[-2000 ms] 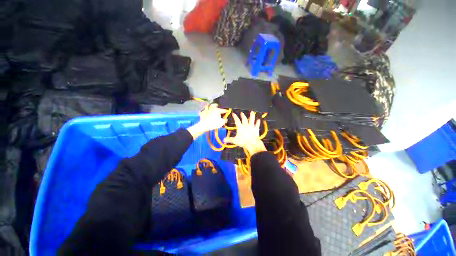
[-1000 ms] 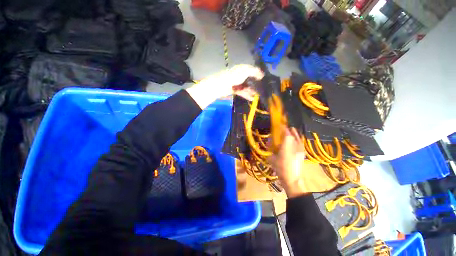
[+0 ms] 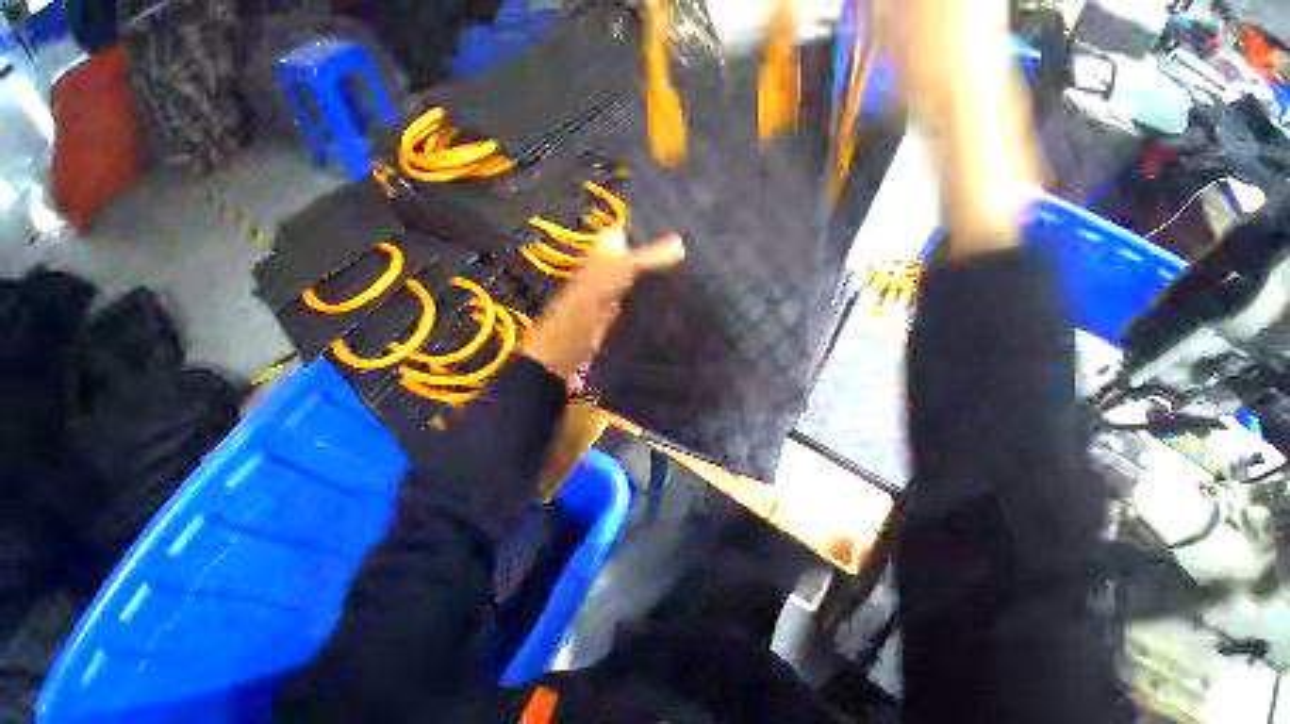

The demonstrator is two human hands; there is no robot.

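Observation:
A dark bag body panel [image 3: 736,304] with woven check print is held up tilted in front of me, its yellow-orange handles at the top edge. My left hand [image 3: 601,297] grips its left edge, thumb over the checked face. My right hand [image 3: 962,120] is raised at the top right beside the panel, blurred and partly cut off by the frame edge; its fingers and whatever it holds cannot be made out. Black stacked handled panels [image 3: 318,234] with curved orange bag handles [image 3: 481,347] lie to the left.
A large blue plastic crate [image 3: 248,516] stands at lower left, another blue crate [image 3: 1111,269] at right. Cardboard [image 3: 729,481] shows under the held panel. A blue stool [image 3: 333,99] and dark piles [image 3: 99,368] lie beyond. Cluttered pale machinery [image 3: 1203,523] stands at far right.
The view has swung right. A checked panel is now held up by my left hand, away from the stacks. My right hand has moved up and right, away from the handles.

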